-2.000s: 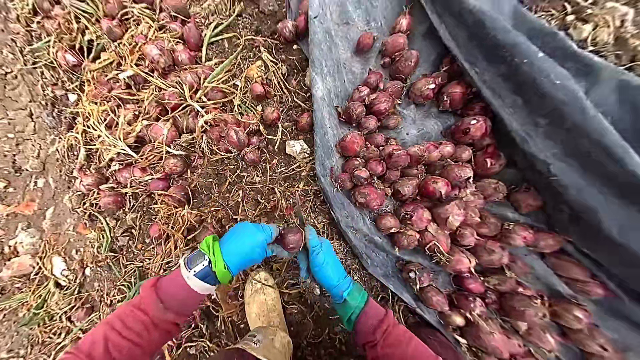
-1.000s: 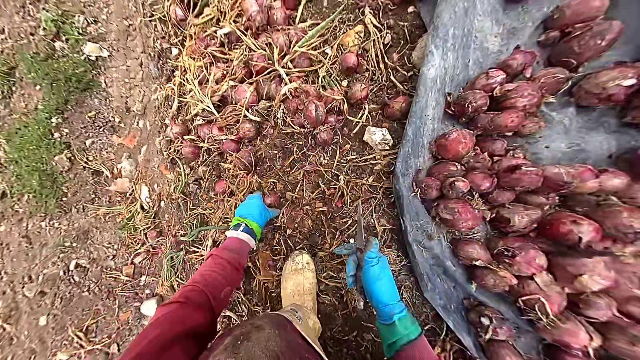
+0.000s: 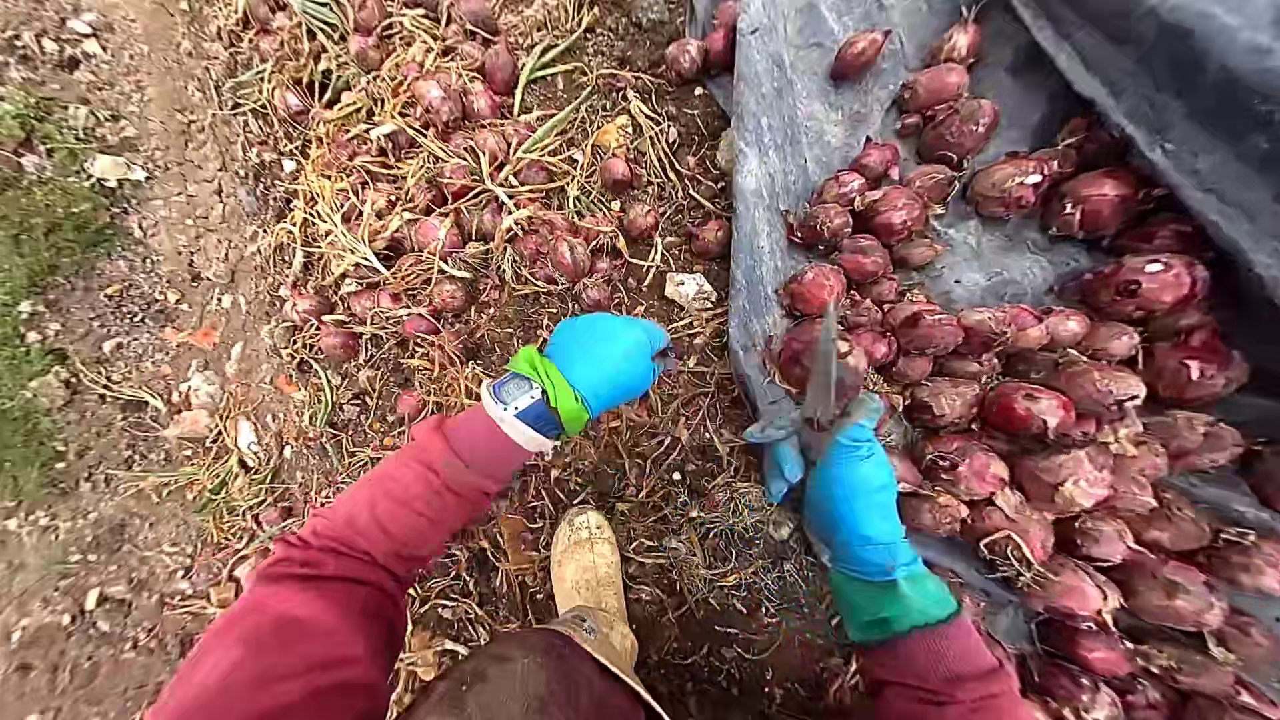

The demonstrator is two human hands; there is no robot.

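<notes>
My left hand [image 3: 608, 366], in a blue glove with a watch and a green band at the wrist, is curled above the littered soil; a small dark bit shows at its fingertips, and I cannot tell what it holds. My right hand [image 3: 858, 500], also blue-gloved, grips a pair of metal shears [image 3: 822, 372], blades pointing up the view, over the edge of the dark plastic sheet [image 3: 765, 190]. Many red onions [image 3: 1028, 410] lie heaped on the sheet. Red onions with dry tops [image 3: 440, 235] lie on the ground at upper left.
My muddy boot [image 3: 586, 565] stands between my arms on soil strewn with cut roots and dry leaves. A pale stone [image 3: 690, 291] lies left of the sheet's edge. A raised fold of the sheet [image 3: 1170, 110] runs along the upper right. Grass [image 3: 50, 240] grows at far left.
My left hand has moved up from the ground near the boot, where it was reaching one second ago. My right hand with the shears has moved to the sheet's edge. The view has shifted.
</notes>
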